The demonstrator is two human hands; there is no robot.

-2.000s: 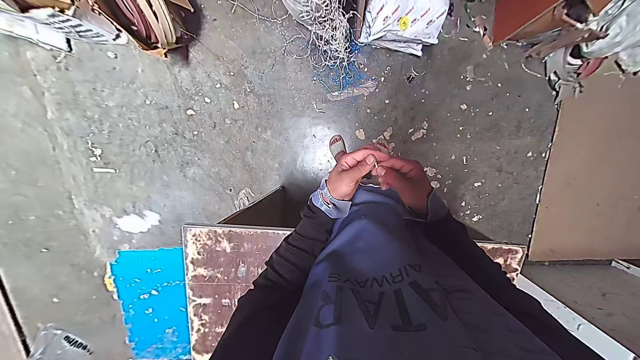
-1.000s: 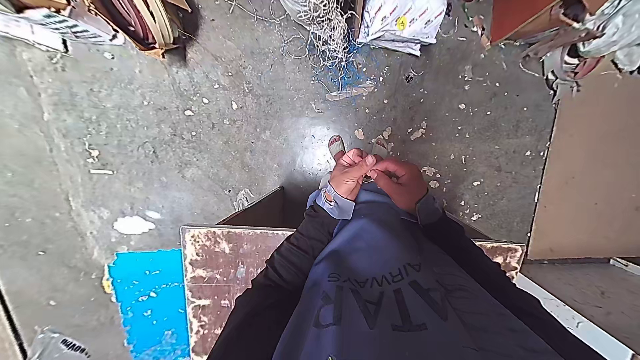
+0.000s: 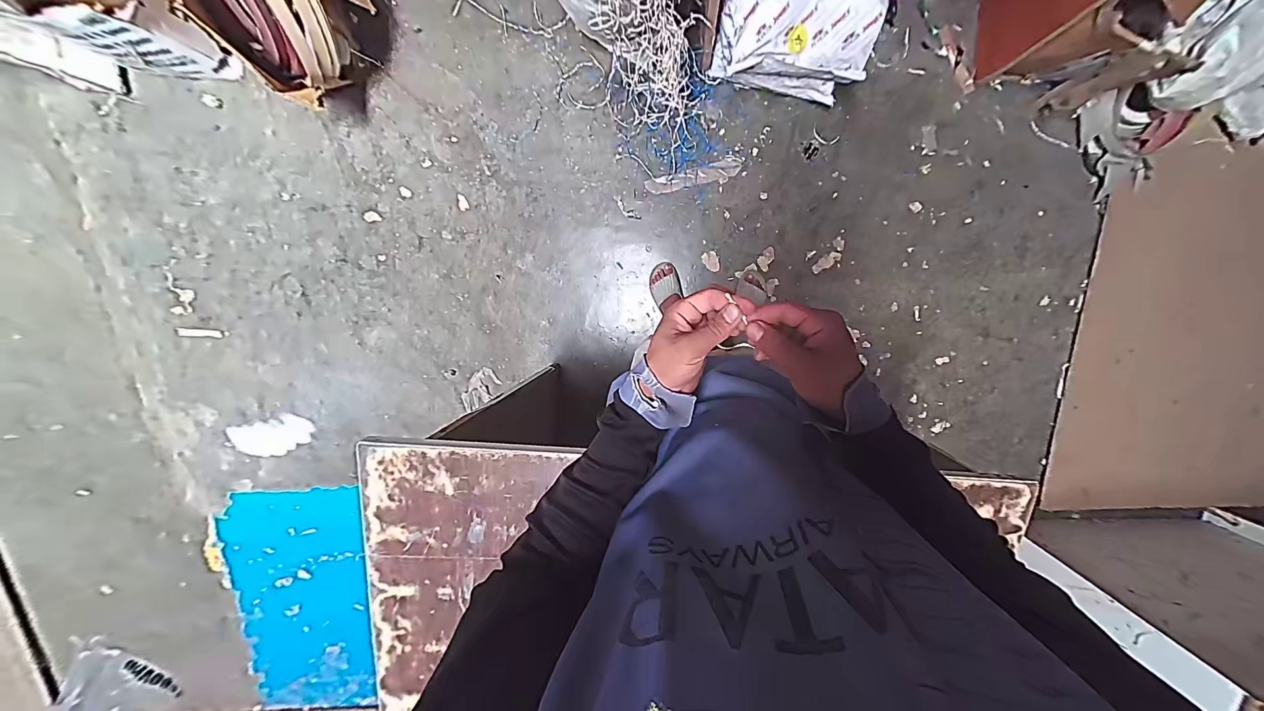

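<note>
Just above the front of a dark blue apron (image 3: 750, 513), my two hands meet fingertip to fingertip. Between thumb and fingers my left hand (image 3: 696, 336) pinches a thin pale strand, perhaps cord (image 3: 731, 299). My right hand (image 3: 810, 351) is close against it, thumb and forefinger together at the strand's other part; a thin loop shows just below the fingertips. The fingers hide most of the strand, so its full length cannot be seen.
A worn brown tabletop (image 3: 434, 553) lies close by on the left. On the concrete floor are a blue patch (image 3: 296, 592), tangled white string (image 3: 657, 69) and a white printed bag (image 3: 800, 39). A cardboard box (image 3: 281, 44) stands far left, a tan board (image 3: 1155, 326) right.
The fingers of both hands have shifted slightly around the strand, and more of it now shows above the fingertips. The hands remain together in front of the apron.
</note>
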